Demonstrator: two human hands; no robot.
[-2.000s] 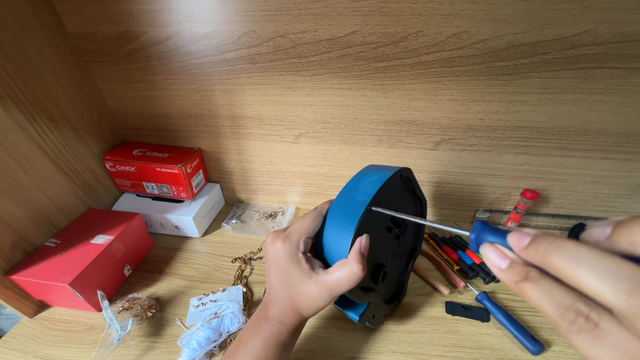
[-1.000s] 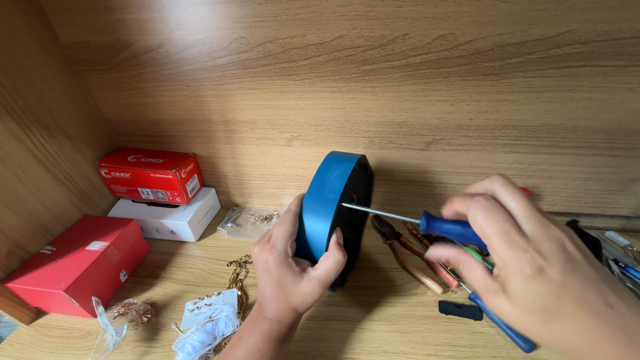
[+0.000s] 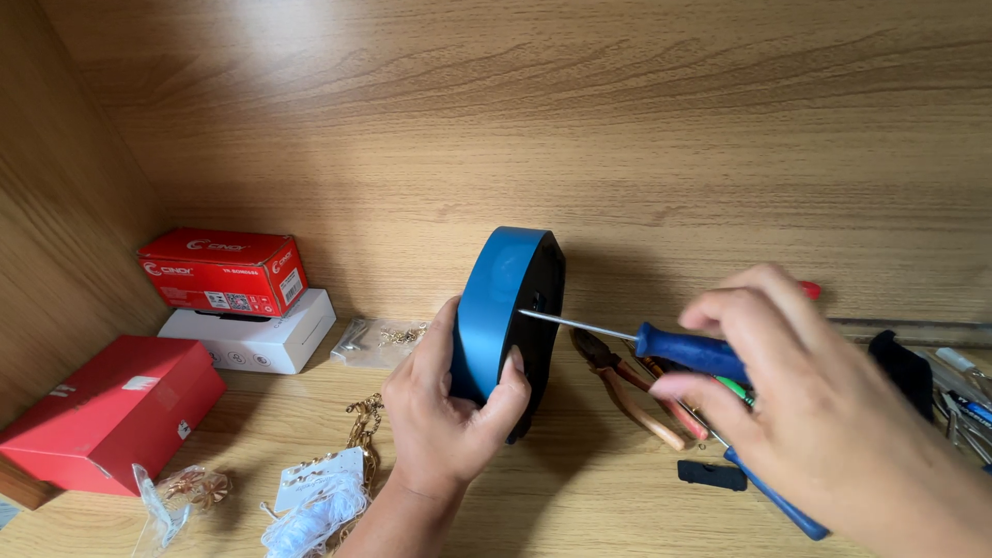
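Note:
My left hand (image 3: 457, 403) grips a blue and black rounded housing (image 3: 496, 287), held on edge with its black side turned to the right. The shaft of a blue-handled screwdriver (image 3: 690, 350) reaches left, its tip at the edge of the black side. Around the handle's far end is my right hand (image 3: 783, 372), fingers loosely curled and partly spread; its palm side is hidden, so the firmness of the hold is unclear. Below lie pliers (image 3: 632, 391) with worn orange-red handles, a second blue-handled screwdriver (image 3: 779, 496) and a small black cover piece (image 3: 711, 474).
Red boxes (image 3: 116, 411) and a white box (image 3: 256, 329) stand at the left. Near them lie a plastic bag of small parts (image 3: 380, 341), gold chain (image 3: 364, 426) and white thread (image 3: 314, 519). Various tools (image 3: 965, 411) and a black cloth-like item (image 3: 903, 372) lie right, before the wooden back panel.
The housing has turned so that less of its black side shows, and it has moved left with my left hand. My right hand's fingers have shifted around the screwdriver handle.

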